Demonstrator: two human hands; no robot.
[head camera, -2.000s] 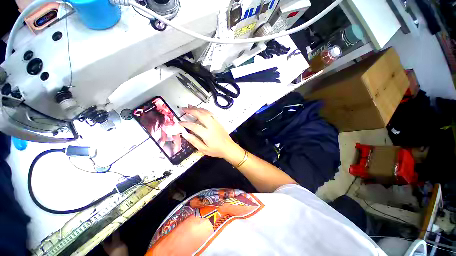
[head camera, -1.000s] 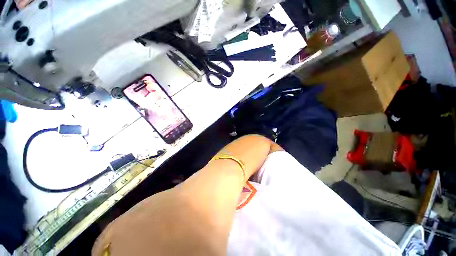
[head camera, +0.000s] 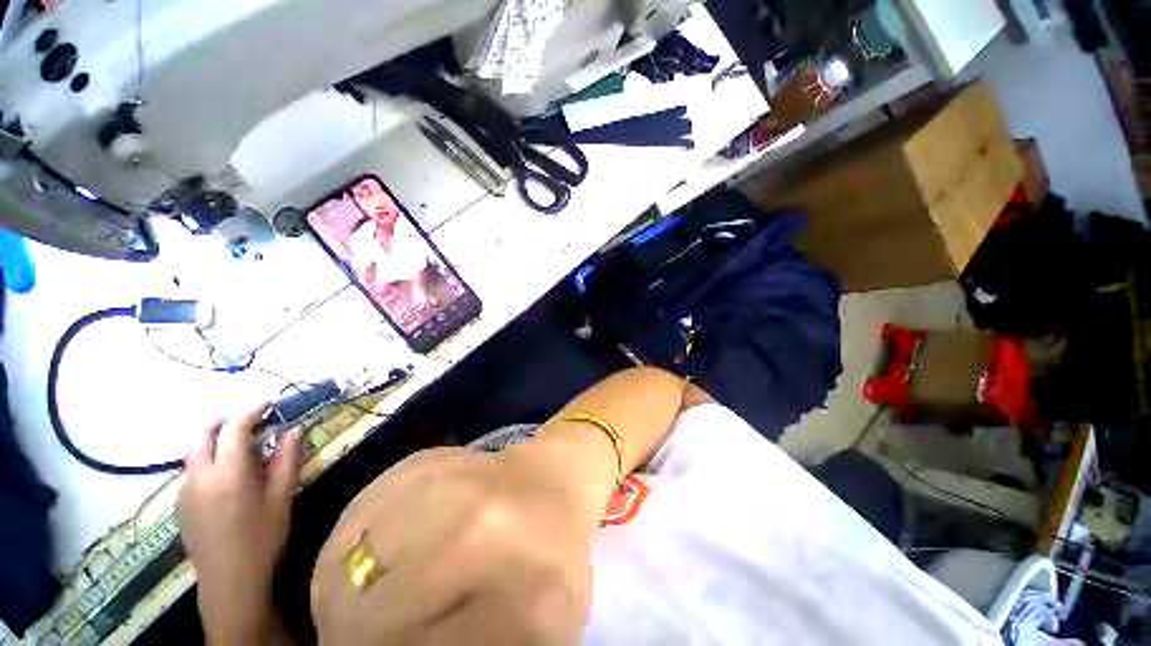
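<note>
A smartphone [head camera: 394, 263] with a lit screen lies on the white sewing table. A thick black cable [head camera: 61, 391] lies looped at the left, with a rectangular connector at each end. My left hand [head camera: 240, 486] is at the table's front edge, fingertips beside the cable's lower connector [head camera: 303, 401]. A slim dark piece shows between its fingers; whether it is held is unclear. My right hand [head camera: 448, 543], with a ring and a bracelet, is large and close to the camera in front of my body. Its fingers are hidden.
The sewing machine [head camera: 164, 101] stands behind. Black-handled shears [head camera: 545, 173] and dark fabric strips [head camera: 637, 126] lie right of the phone. A navy garment heap [head camera: 745, 316] hangs below the table edge. A cardboard box [head camera: 884, 189] stands at the right.
My right hand has left the phone and come up close to the camera. My left hand has come up onto the table edge by the cable. The phone's screen picture has changed.
</note>
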